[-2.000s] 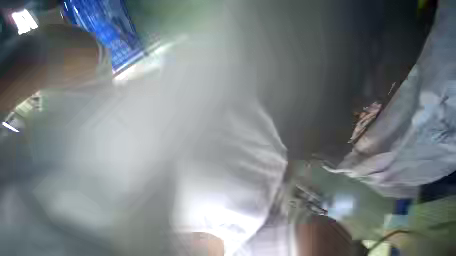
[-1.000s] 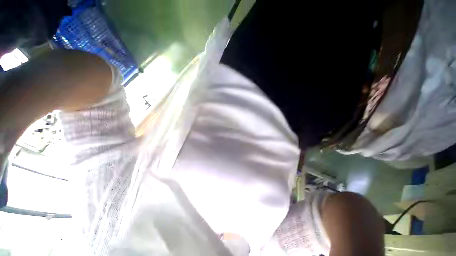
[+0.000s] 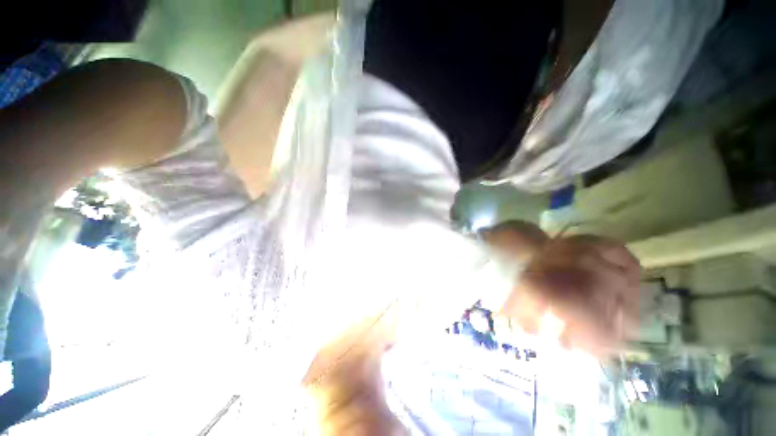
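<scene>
The picture is blurred and overexposed, and no work piece can be made out in a hand. A bare hand, seemingly my right hand [image 3: 579, 294], is smeared by motion at centre right. Its fingers cannot be read. A bare arm with a white mesh sleeve [image 3: 204, 179] enters at the left; no left hand shows at its end. White cloth [image 3: 396, 153], seemingly clothing, fills the middle, with a pale translucent strip [image 3: 340, 111] running down over it. A skin-coloured patch [image 3: 357, 387] at the bottom centre cannot be identified.
Black cloth [image 3: 459, 77] lies at the top centre, beside a greyish-white crumpled cloth [image 3: 613, 94]. A bit of blue lattice crate [image 3: 30, 77] shows at the far left. A cream table-like edge [image 3: 715, 238] and blurred equipment [image 3: 672, 383] are at the right.
The view has shifted and turned. The right hand has come into view, where only an arm and mesh sleeve showed before. The blue crate has slid towards the left edge.
</scene>
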